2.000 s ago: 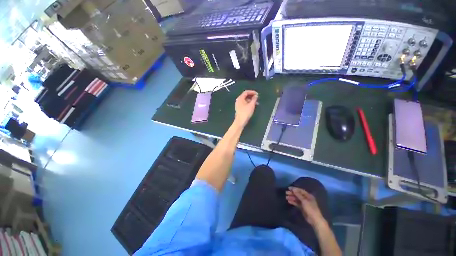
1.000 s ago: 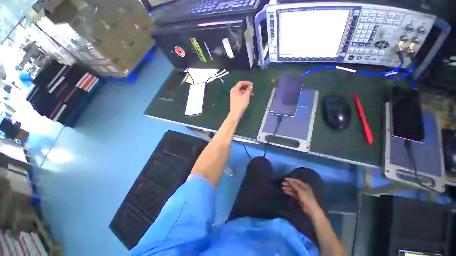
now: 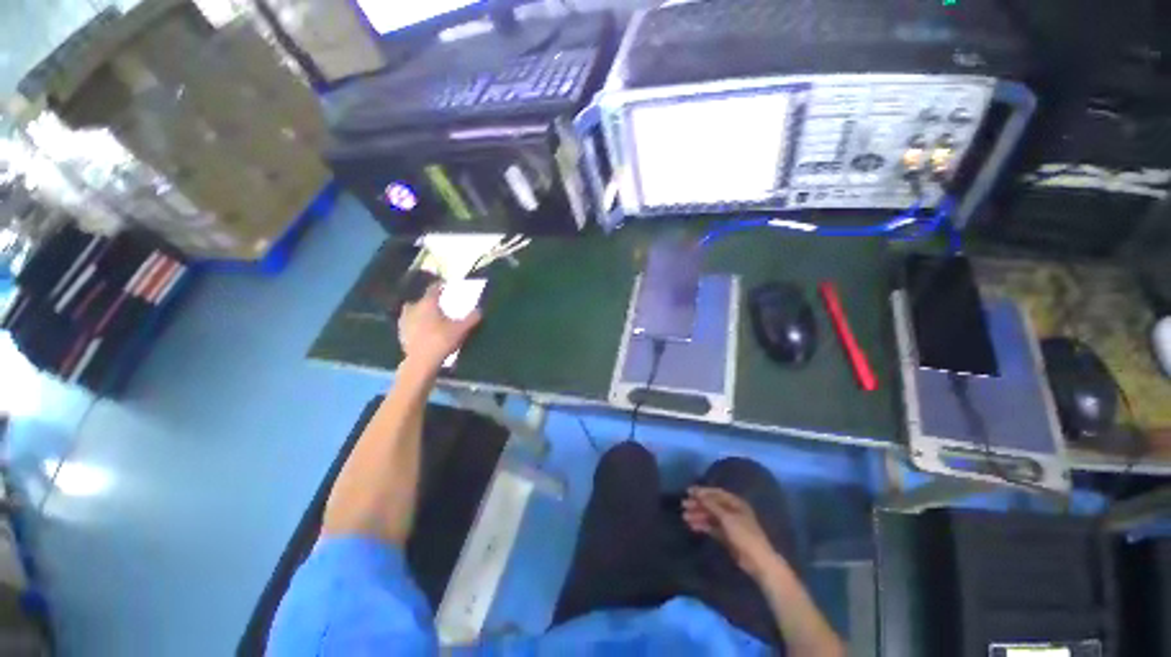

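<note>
My left hand (image 3: 432, 329) is at the left of the green bench, its fingers and thumb around the edges of a white-faced smartphone (image 3: 461, 298), covering its middle. My right hand (image 3: 719, 516) rests on my lap, empty, with loosely curled fingers. A purple-sheened smartphone (image 3: 669, 293) lies on the middle coupling plate (image 3: 695, 371), with a thin black cable at its near end. A dark smartphone (image 3: 950, 316) lies on the right coupling plate (image 3: 1000, 431), also cabled.
A black mouse (image 3: 782, 324) and red pen-like tool (image 3: 849, 336) lie between the plates. The radio tester (image 3: 822, 141) and computer case (image 3: 462, 184) stand behind. A black tray (image 3: 439, 494) is below left; another black tray (image 3: 1027, 578) is at lower right.
My left hand has moved left from the bench beside the middle plate and taken hold of the separate smartphone. My right hand stays on my lap. The view has shifted.
</note>
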